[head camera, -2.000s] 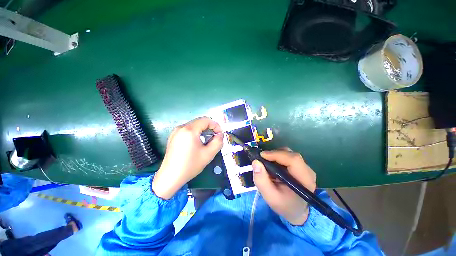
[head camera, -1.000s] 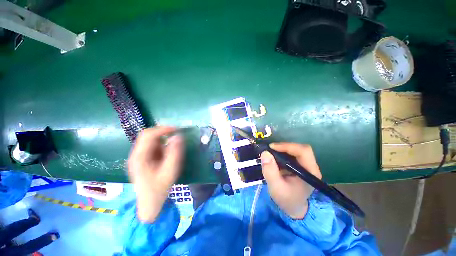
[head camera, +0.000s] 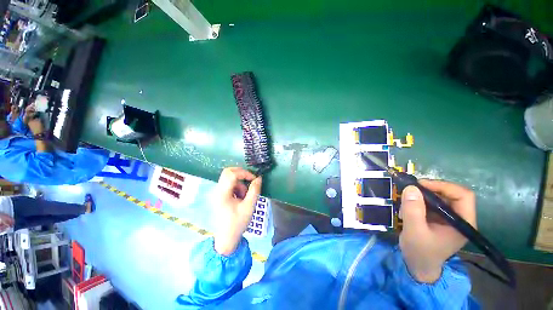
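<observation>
My right hand holds the black soldering iron, its thin metal tip over the second display from the top. Several dark display modules lie in a column on white backing, with orange-yellow flex tails on their right. My left hand is at the lower end of the dark red-black ribbed bundle, thumb and forefinger pinched at a small dark part there. Whether that part is loose from the bundle is not clear. Small dark rounded pieces lie beside the white backing's lower left edge.
A spool on a black holder stands left, a black fan at upper right, a tape roll and cardboard at the right edge. A white metal post is at the top. Another worker's blue sleeve shows far left.
The view has swung left, so bench things appear further right. My left hand has left the displays and reached the bundle's lower end. My right hand still holds the iron over the displays.
</observation>
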